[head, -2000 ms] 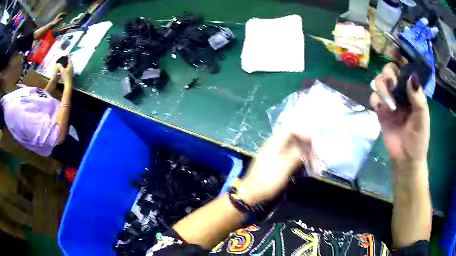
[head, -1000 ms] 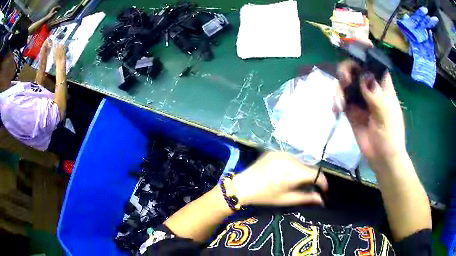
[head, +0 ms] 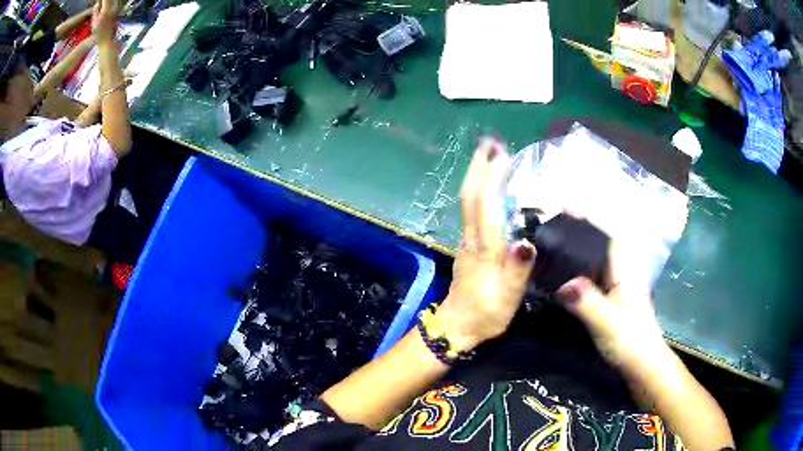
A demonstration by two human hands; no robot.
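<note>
A black power adapter (head: 570,251) is held low over the front edge of the bag stack. My right hand (head: 616,308) grips it from the right, thumb on its near side. My left hand (head: 486,255) is at its left side, fingers raised and blurred, the thumb near a small dark part beside the adapter; whether it grips that part is unclear. The stack of clear plastic bags (head: 607,189) lies under and behind the hands, on a dark brown mat (head: 647,158). The adapter's cord is not clearly visible.
A tangled heap of loose adapters (head: 282,53), a white square sheet (head: 496,51), a small printed box (head: 641,63), blue-white gloves (head: 759,101) and a small white lump (head: 687,143) lie on the green bench (head: 370,167). A blue tub (head: 163,308) holds adapters below. A person in light purple is left.
My right hand has brought the adapter down and left to the bench's front edge. My left hand has risen from below the edge to meet it. The co-worker's arm has moved up.
</note>
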